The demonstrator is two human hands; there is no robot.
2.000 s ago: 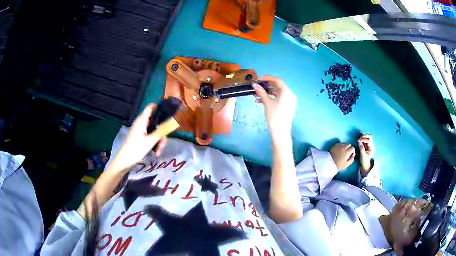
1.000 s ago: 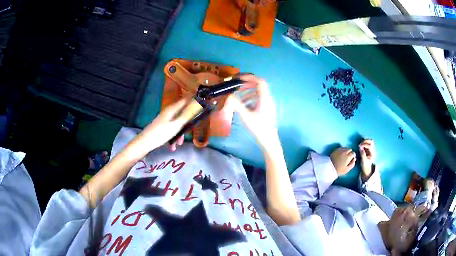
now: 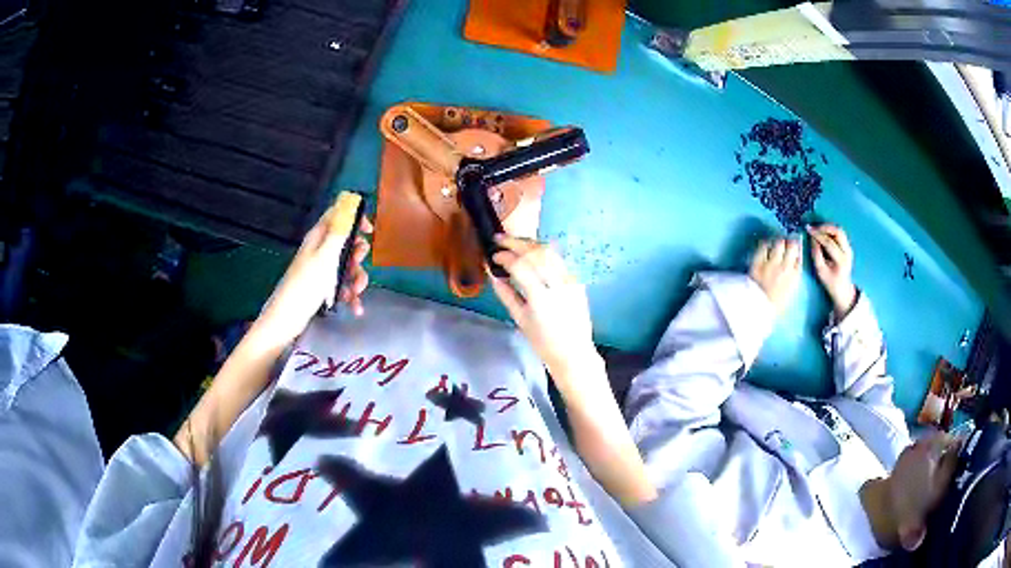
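The orange assembly fixture (image 3: 405, 211) lies on the teal bench in front of me. One black leg (image 3: 532, 160) lies over its upper right arm, running out from the dark centre. My right hand (image 3: 540, 291) holds the outer end of a second black leg (image 3: 480, 213), which slants down from the centre, beside the fixture's lower arm. The upper left arm (image 3: 425, 138) is bare. My left hand (image 3: 329, 263) is left of the fixture and holds a black leg (image 3: 348, 253) upright. A yellow wrap is on one of its fingers.
A second orange fixture (image 3: 599, 42) is at the top, cut off by the frame. A pile of small black parts (image 3: 783, 178) lies at right, with a neighbouring worker's hands (image 3: 834, 264) at its near edge. Black ribbed trays (image 3: 222, 122) are at left. A pale bracket (image 3: 765, 40) reaches in at upper right.
My left hand has drawn back left from the fixture with a leg. My right hand has moved down onto the second leg, leaving the first over the upper right arm. The neighbour's hands have moved to the pile.
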